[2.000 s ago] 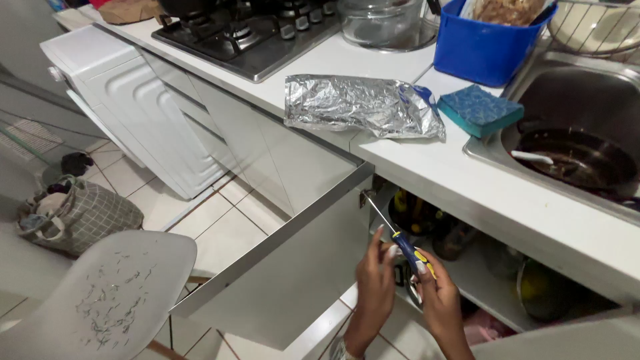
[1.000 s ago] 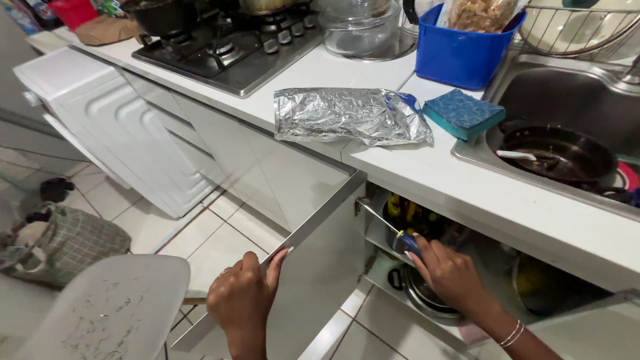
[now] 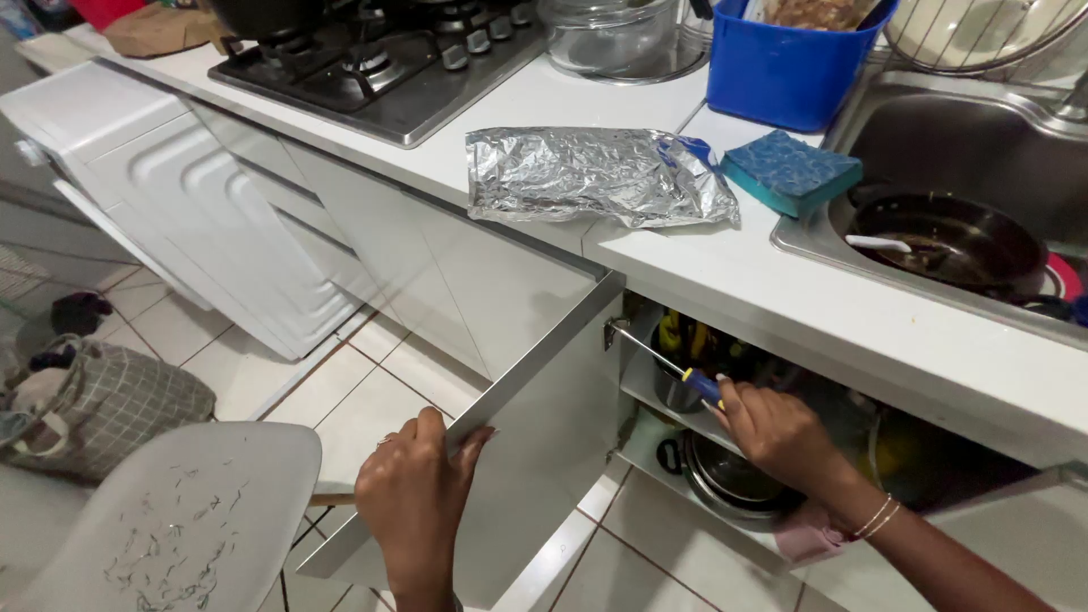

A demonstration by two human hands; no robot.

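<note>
My right hand (image 3: 778, 433) grips the blue and yellow handle of a screwdriver (image 3: 701, 385). Its long metal shaft reaches up and left to the upper hinge (image 3: 614, 331) of an open cabinet door; whether the tip sits in a screw cannot be told. My left hand (image 3: 421, 489) is closed around the top edge of that white cabinet door (image 3: 552, 425), thumb on the inner face. Behind the screwdriver, inside the cabinet, are shelves with dark items above and a metal pot (image 3: 731, 476) below.
On the white countertop (image 3: 680, 255) lie a foil package (image 3: 595, 174) and a blue sponge (image 3: 792, 170), near a sink with a dark pan (image 3: 952, 238). A gas hob (image 3: 382, 76) is farther left. A white chair (image 3: 178, 527) and a checked fabric basket (image 3: 127, 408) stand at lower left.
Both hands were together at the screwdriver two seconds ago. My left hand has since moved left onto the door's edge, while my right hand has kept the screwdriver at the hinge.
</note>
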